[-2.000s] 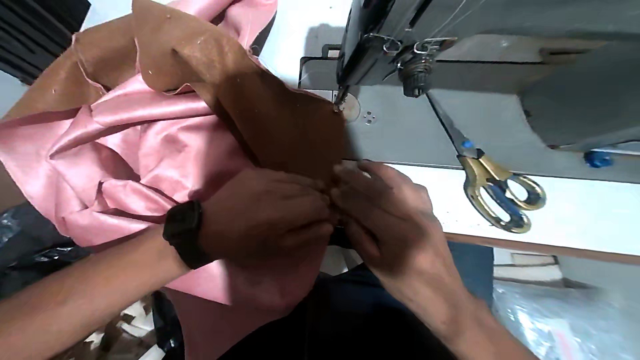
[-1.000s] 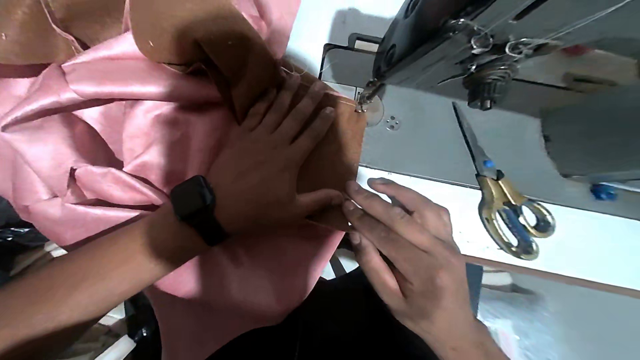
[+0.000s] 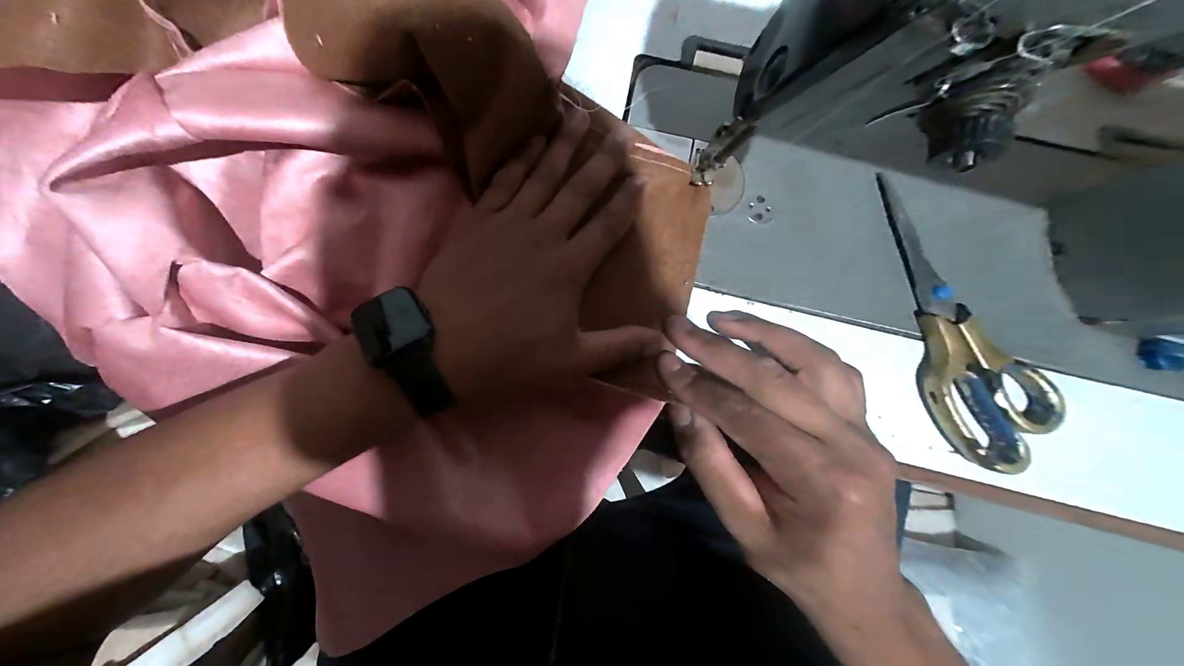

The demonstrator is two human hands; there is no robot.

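Observation:
A brown leather-like piece (image 3: pixel 647 245) lies with one corner under the presser foot (image 3: pixel 710 166) of a sewing machine (image 3: pixel 832 83). Joined or laid against it is a large, crumpled sheet of shiny pink material (image 3: pixel 370 222). My left hand (image 3: pixel 527 268), with a dark watch on its wrist, rests flat on the brown piece, fingers spread and thumb toward its near edge. At that edge the fingertips of my right hand (image 3: pixel 786 425) touch the material beside my left thumb; whether they pinch it is unclear.
Gold-handled scissors (image 3: pixel 980 379) lie at the right across the machine bed (image 3: pixel 832 240) and the white tabletop (image 3: pixel 1091 444). A small blue object (image 3: pixel 1161 352) is at the right edge. White scraps (image 3: pixel 194 634) and black plastic (image 3: pixel 46 425) show at the lower left.
Two seconds ago both hands were together at the near edge of the brown piece. My left hand has since moved up and spread flat on it. The view has shifted somewhat.

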